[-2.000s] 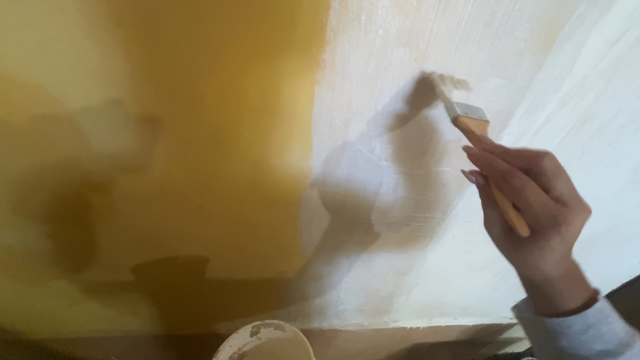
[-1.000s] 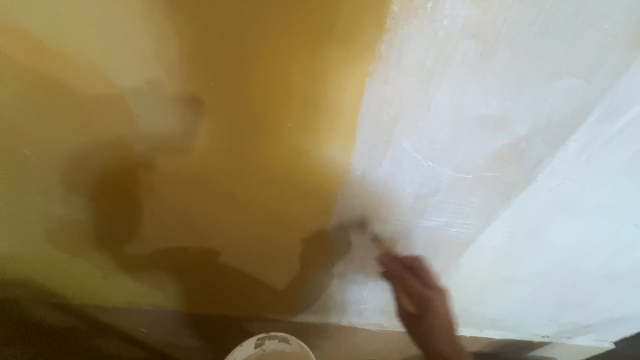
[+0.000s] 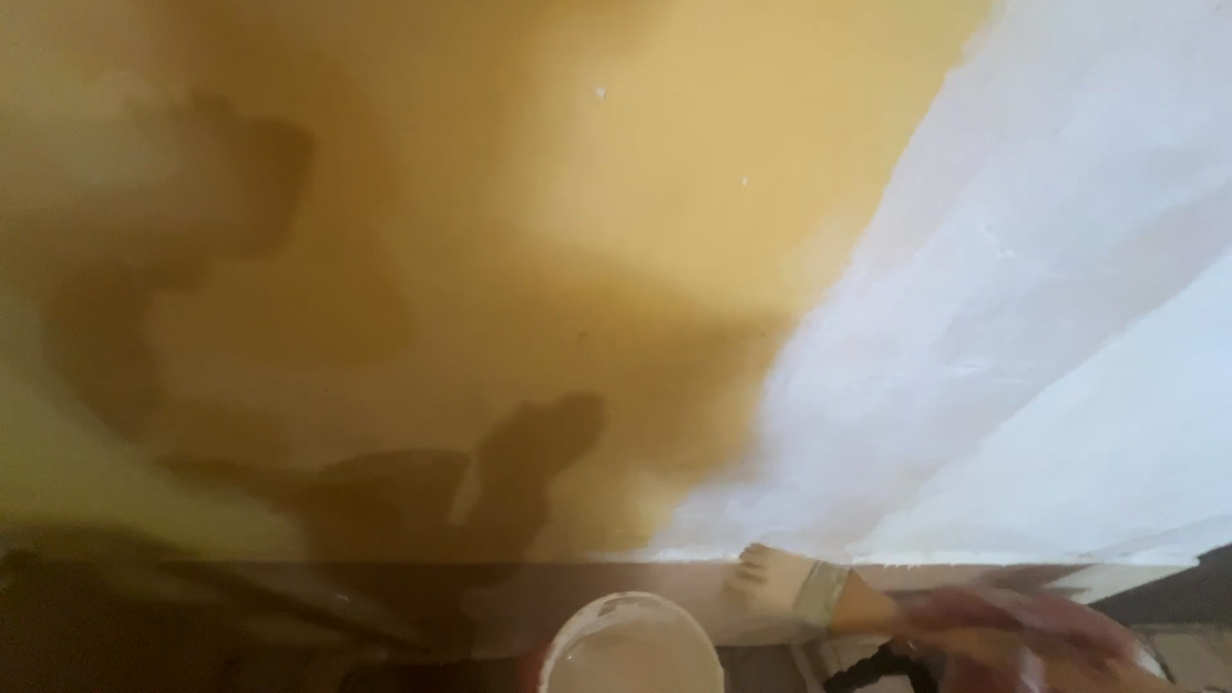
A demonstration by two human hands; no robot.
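Note:
A flat paintbrush (image 3: 794, 582) with pale bristles and a metal ferrule is in my right hand (image 3: 1020, 626), which is blurred at the lower right. The brush lies just below the white-painted edge of the wall, to the right of a round bucket (image 3: 630, 650) of pale paint at the bottom of the view. The wall is yellow (image 3: 674, 192) on the left and coated white (image 3: 1088, 404) on the right, with a slanting border between them. My left hand is not seen.
A brownish baseboard (image 3: 385, 602) runs along the foot of the wall. Shadows fall over the yellow part. A dark object (image 3: 881, 669) lies on the floor at the lower right, partly behind my hand.
My right hand with the brush has moved down from the white part of the wall to beside the bucket. The view has shifted left along the wall.

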